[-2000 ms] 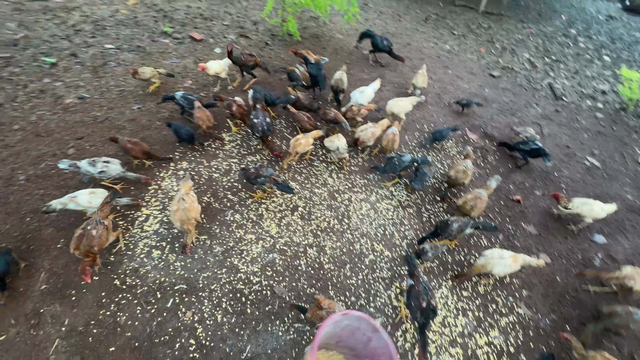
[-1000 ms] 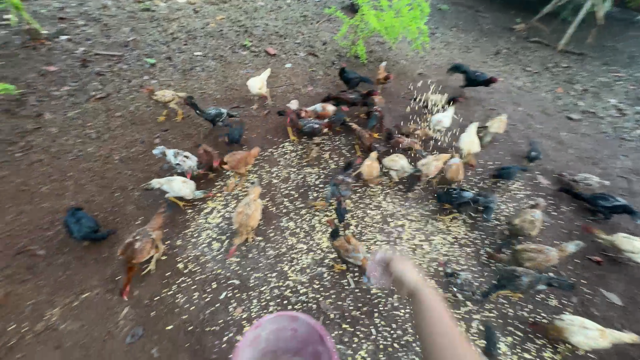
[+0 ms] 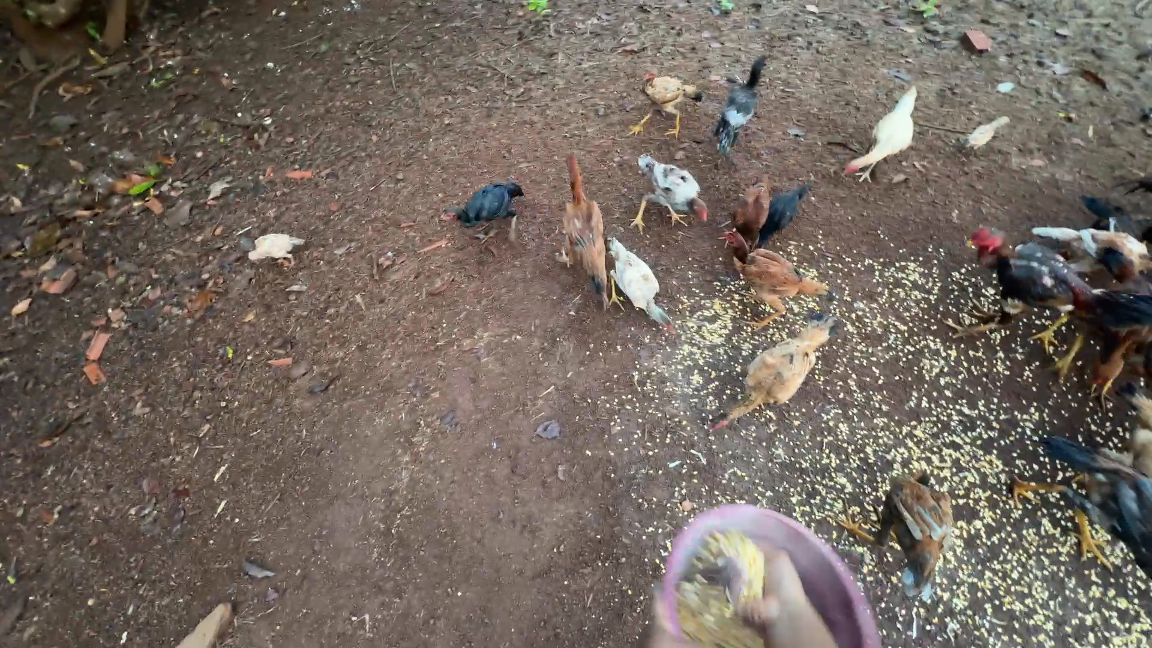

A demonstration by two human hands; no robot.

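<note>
A pink plastic container point(image 3: 832, 576) with yellow grain point(image 3: 706, 607) inside is at the bottom edge, right of the middle. My right hand point(image 3: 778, 598), blurred by motion, is inside it with grain gathered at the fingers. Only a small part of my left hand point(image 3: 668, 630) shows, against the container's near left side; its fingers are mostly out of frame. Scattered grain point(image 3: 900, 405) covers the soil on the right. Pecking around it are a tan chicken point(image 3: 778, 373), a white chicken point(image 3: 635, 277), a brown chicken point(image 3: 772, 274) and a brown-grey chicken point(image 3: 916, 526) beside the container.
More chickens crowd the right edge, including a dark one with a red head point(image 3: 1030, 274). A black chicken point(image 3: 489, 203) and a small pale bird point(image 3: 274, 247) stand farther left. Red brick pieces point(image 3: 96, 346) and leaves lie on the soil, with a wood piece point(image 3: 209, 625) at lower left.
The view has swung left. My right hand, stretched out over the birds a second ago, is now inside the container. Grain shows in the air at the far side in that earlier frame.
</note>
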